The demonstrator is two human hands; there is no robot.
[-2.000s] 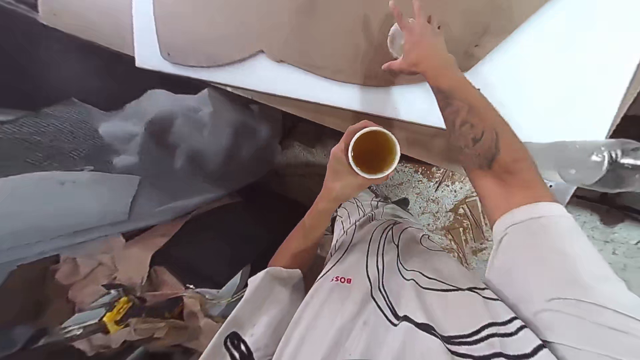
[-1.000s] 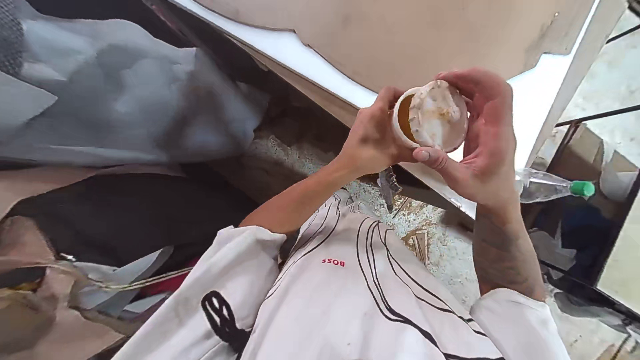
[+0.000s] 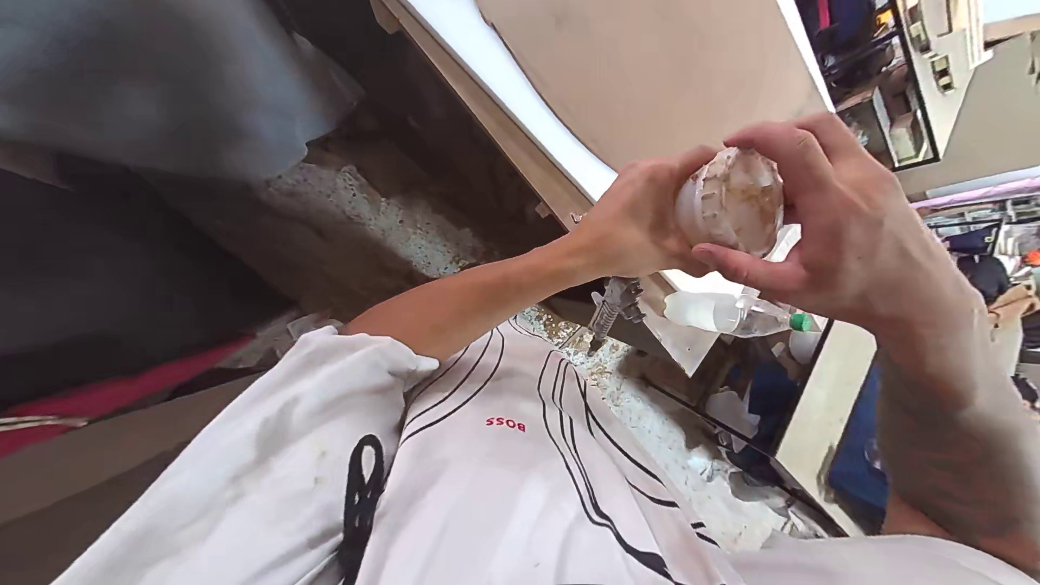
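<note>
My left hand (image 3: pixel 646 215) grips the side of a small whitish container (image 3: pixel 691 213), whose far side is hidden. On the container's mouth sits a translucent, stained screw lid (image 3: pixel 743 201) with a ribbed rim. My right hand (image 3: pixel 837 219) has its fingers on the lid's top edge and its thumb on the lower edge. Both hands are raised in front of my chest, over the near edge of the table. The liquid inside the container is out of sight.
A brown sheet (image 3: pixel 658 73) lies on the white-topped table (image 3: pixel 561 134). Below my hands are a clear plastic bottle (image 3: pixel 743 315) with a green cap and a metal tool (image 3: pixel 615 309), perhaps a spray gun. Grey material (image 3: pixel 162 81) hangs at upper left. Shelving stands at upper right.
Two seconds ago my right hand was over the table at the lid, and the container stood uncovered with amber liquid showing. The lid now covers its mouth. The view has swung markedly.
</note>
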